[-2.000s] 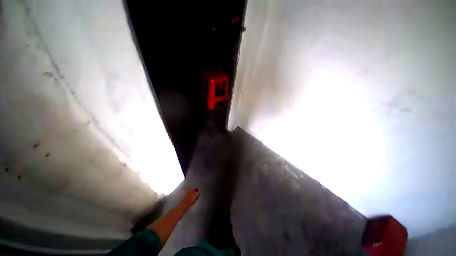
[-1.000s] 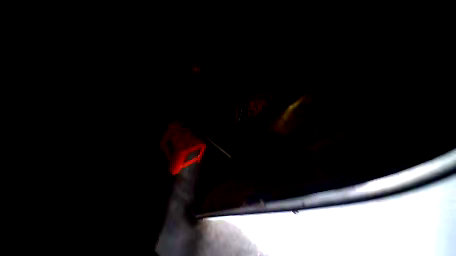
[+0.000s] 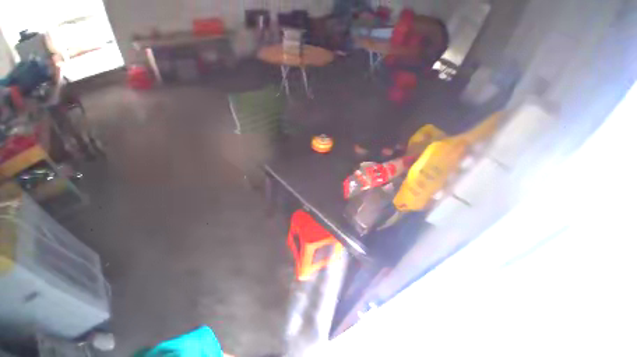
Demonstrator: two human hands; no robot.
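Neither of my hands is in view. A teal piece of clothing (image 3: 185,344) shows at the bottom edge, with a sliver of skin beside it; I cannot tell which limb. Nearest in front is a red plastic stool (image 3: 307,244), beside a dark-topped table (image 3: 300,157). On the table are a small orange round object (image 3: 322,143), a red and white packet (image 3: 367,178) and a large yellow bag or package (image 3: 426,178) with dark marks. The picture is blurred.
A white glass-topped cabinet or freezer (image 3: 56,279) stands at the left. A loaded table (image 3: 28,164) is behind it. Round tables (image 3: 297,55) and chairs stand at the back. Stacked red stools (image 3: 404,56) are back right. Glaring white fills the lower right.
The view has gone from a doorway between white walls, through near darkness, to a lit room. The red stool appears larger and nearer. The bare forearm and hand have left the picture.
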